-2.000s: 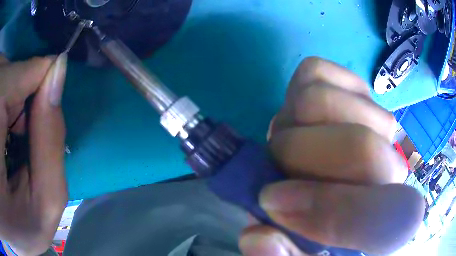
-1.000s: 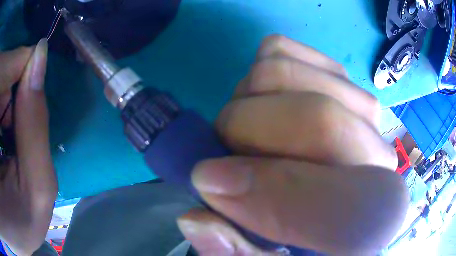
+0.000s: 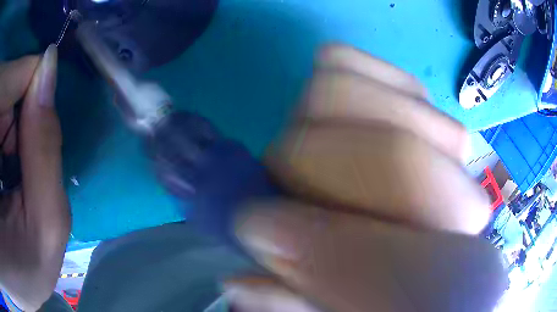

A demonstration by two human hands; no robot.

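Observation:
A black disc (image 3: 177, 36) lies on the mat at the upper left, cut off by the top edge. My right hand (image 3: 366, 170) grips a dark-blue soldering iron (image 3: 226, 183); hand and iron are motion-blurred. The iron's barrel points up and left, its tip near the disc's left part; whether it touches is unclear. My left hand (image 3: 40, 140), cut off by the left edge, pinches a thin wire (image 3: 63, 29) between its fingertips. The wire runs up to a small shiny terminal (image 3: 74, 13) on the disc.
Several black discs with silver-white centres (image 3: 496, 74) lie at the upper right of the blue-green mat (image 3: 262, 61). Beyond the bench edge at the right are a blue crate (image 3: 519, 152) and a red stool (image 3: 491, 187). A grey-clad lap (image 3: 152, 268) shows below the bench edge.
Compared with two seconds ago, both hands and the iron sit further left. Since one second ago, the iron and right hand have blurred with motion, while the left hand has barely moved.

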